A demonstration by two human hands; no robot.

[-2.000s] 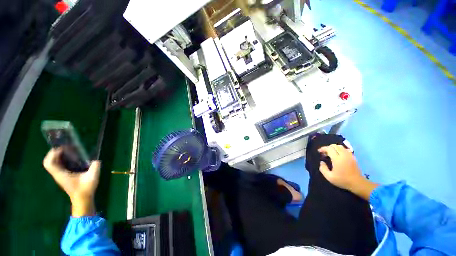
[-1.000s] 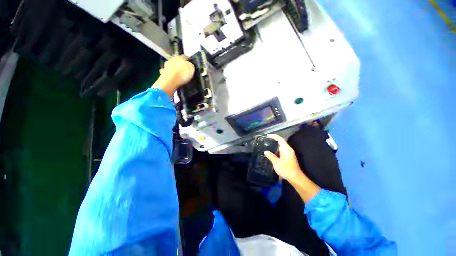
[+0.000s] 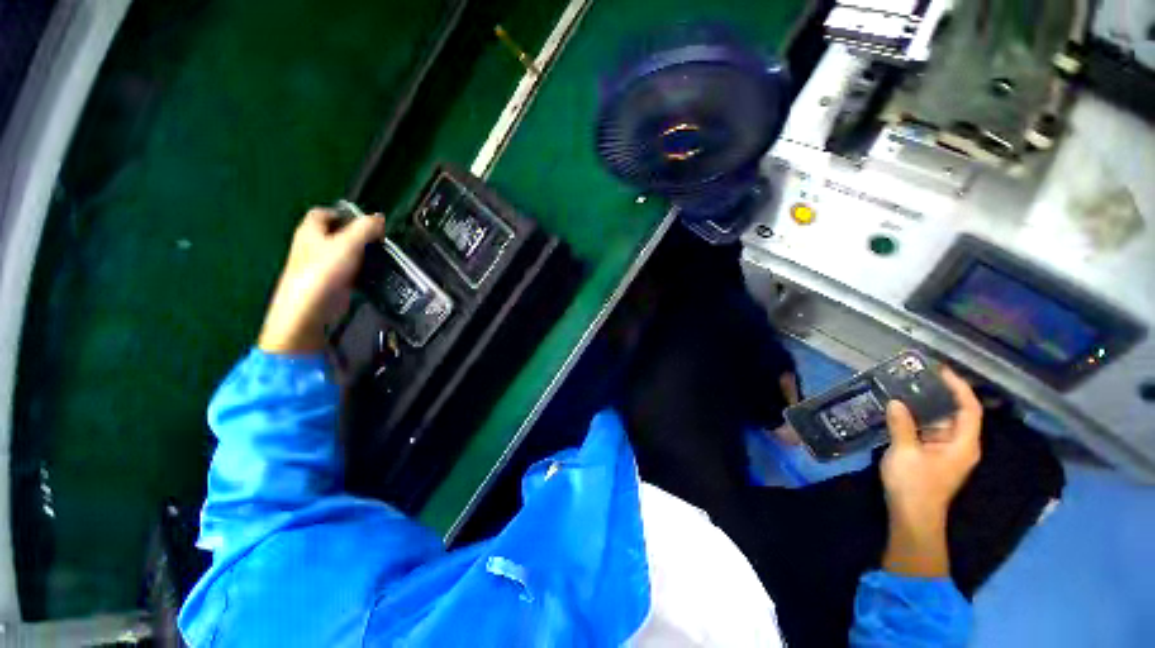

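Note:
My left hand (image 3: 327,268) holds the upper end of a black phone unit (image 3: 408,294) at the black carrier tray (image 3: 471,355) on the green belt. Whether that unit rests fully in its recess cannot be told. Another phone unit (image 3: 466,230) lies in the tray beside it. My right hand (image 3: 932,446) holds a phone unit (image 3: 851,415) with a white-printed label facing up, above my lap near the machine's front edge.
The desk fan (image 3: 690,133) stands at the belt edge. The white machine front (image 3: 842,234) has a yellow button, a green button and a touchscreen (image 3: 1020,310). The left fixture (image 3: 982,95) shows its green bed. A brass-coloured pin (image 3: 516,48) is at the belt divider.
My left hand has moved from the left fixture to the tray. My right hand still holds its unit, now raised and more clearly seen. The view has swung left towards the belt.

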